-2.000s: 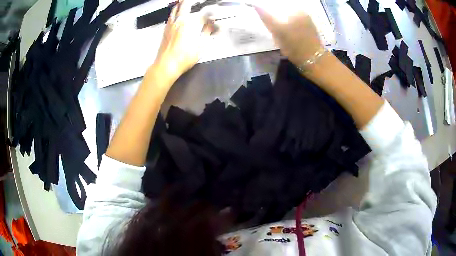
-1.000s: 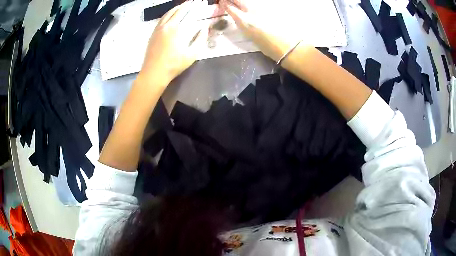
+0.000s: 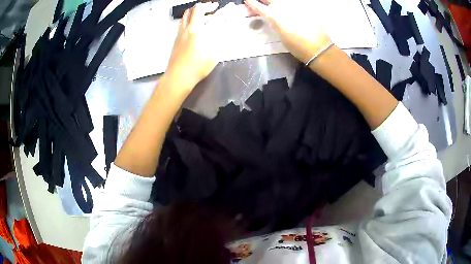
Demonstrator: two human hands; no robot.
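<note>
My left hand (image 3: 192, 49) and my right hand (image 3: 294, 26) are on the white board (image 3: 150, 41) at the top centre, overexposed, with the fingertips near the top edge. A black piece (image 3: 185, 9) sticks out to the left of my left fingers. Dark material (image 3: 230, 2) shows between the fingertips of both hands, cut off by the frame's top edge. The fingers of both hands meet it; the exact grip is washed out. A small dark oval mark (image 3: 256, 24) shows on the board by my right hand. A large heap of black strips (image 3: 268, 144) lies between my forearms.
Long black strips (image 3: 51, 103) lie in a tangled pile at the left, with one separate strip (image 3: 110, 139) beside my left forearm. Short black pieces (image 3: 423, 69) are scattered at the right. A white narrow item (image 3: 467, 105) is at the far right edge. Orange-red cloth (image 3: 31, 242) is at the lower left.
The board has shifted to the right in view. My right hand moved in from the right, then a little right again. Dark material now shows more clearly between the fingertips.
</note>
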